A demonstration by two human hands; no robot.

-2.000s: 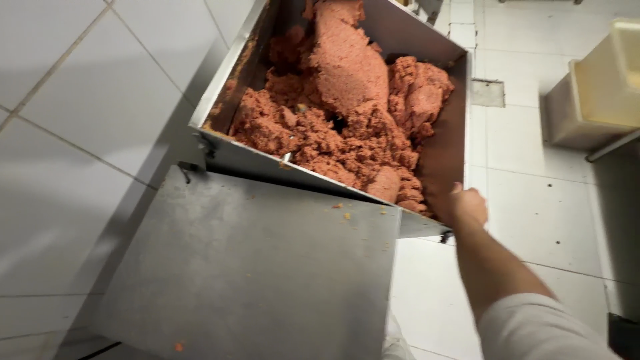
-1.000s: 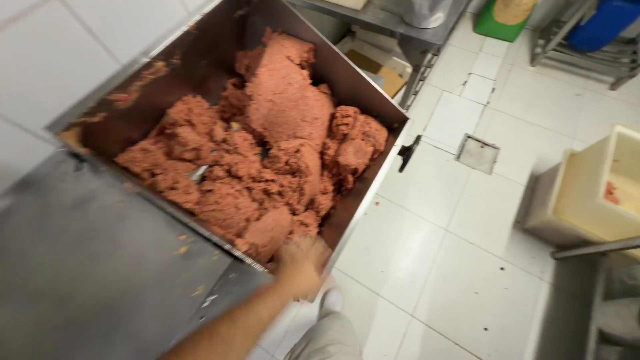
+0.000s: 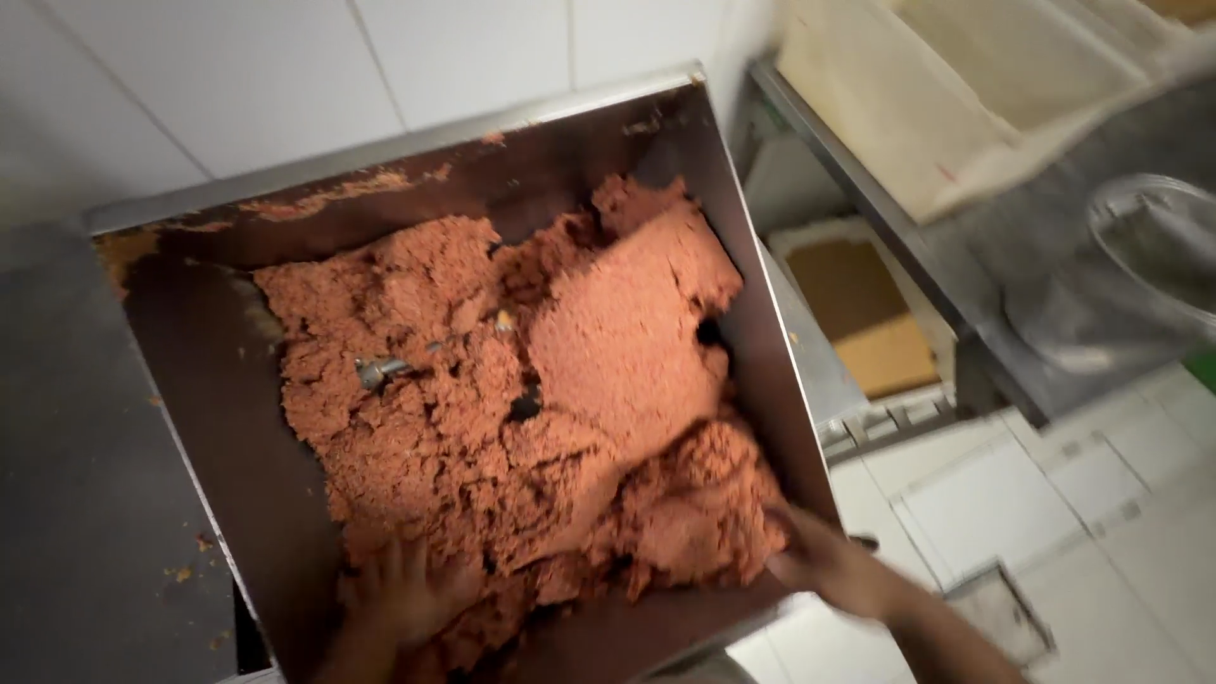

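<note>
A deep metal mixer tub [image 3: 750,237] holds a large mass of ground meat [image 3: 627,342]. Part of a metal mixing paddle [image 3: 380,370] pokes out of the meat at left of centre. My left hand [image 3: 408,589] lies on the meat near the tub's lower left, fingers spread and blurred. At the lower right, my right hand [image 3: 822,560] reaches over the rim and touches the side of a meat lump; its fingertips are partly hidden, so its grip is unclear. Smears of meat cling to the tub's far wall.
A flat metal surface [image 3: 85,456] with meat crumbs adjoins the tub's left side. White wall tiles [image 3: 475,47] stand behind. To the right are a steel table [image 3: 1026,256] bearing a pale plastic tub [image 3: 912,123] and clear plastic, a lower shelf with cardboard [image 3: 860,318], and a floor drain [image 3: 1002,613].
Both hands are now in view at the meat; one second ago only one hand showed, at the tub's near corner. The view has turned and come closer over the tub.
</note>
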